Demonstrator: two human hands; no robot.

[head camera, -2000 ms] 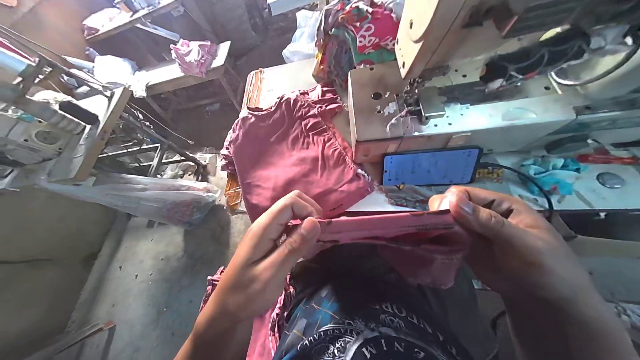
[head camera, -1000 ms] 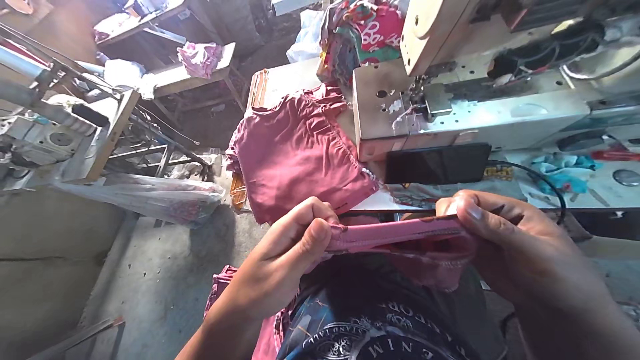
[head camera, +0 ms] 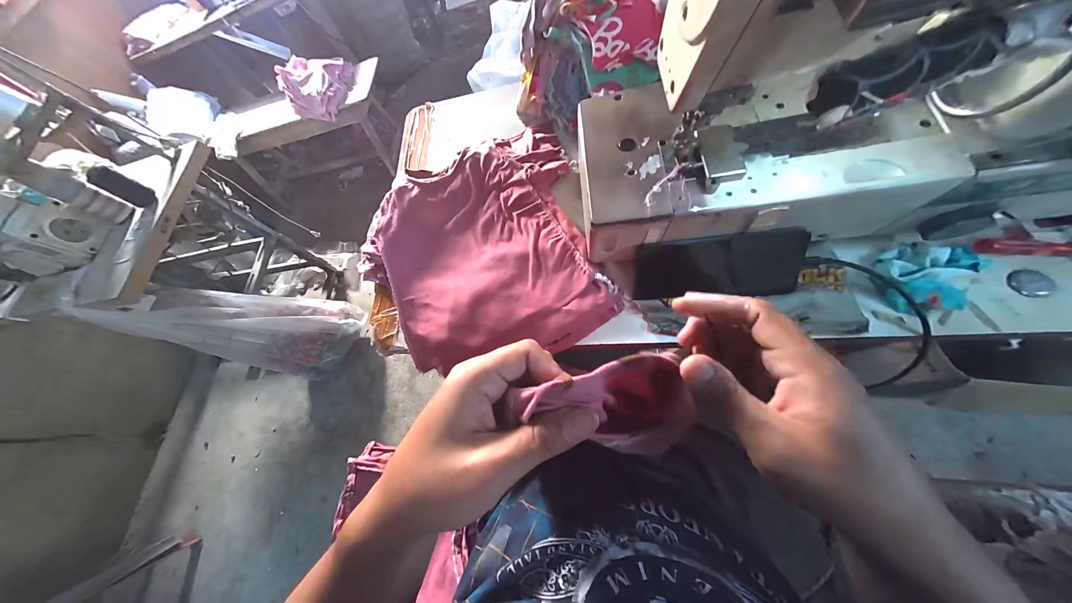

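My left hand (head camera: pixel 511 419) pinches a gathered piece of pink fabric (head camera: pixel 645 410) between thumb and fingers, above my lap. The piece hangs in a loop, its dark red inside showing. At its right end is my right hand (head camera: pixel 737 368), thumb and fingers apart; whether its fingertips still touch the cloth I cannot tell. Beyond my hands a pink garment (head camera: pixel 494 251) with gathered edges lies spread over the table edge. More pink fabric (head camera: pixel 444 561) lies at my lap, partly hidden by my left forearm.
An industrial sewing machine (head camera: pixel 779 193) stands at the right. Before it lie a dark-screened phone (head camera: pixel 720 264), a black cable (head camera: pixel 925 322) and a turquoise cloth (head camera: pixel 930 272). Colorful fabrics (head camera: pixel 561 75) are heaped behind the garment. A filled clear plastic bag (head camera: pixel 251 327) hangs at the left.
The fabric was stretched taut between both hands; now it is slack and bunched in my left hand. My right hand's fingers have spread. The phone's screen, lit two seconds ago, is dark.
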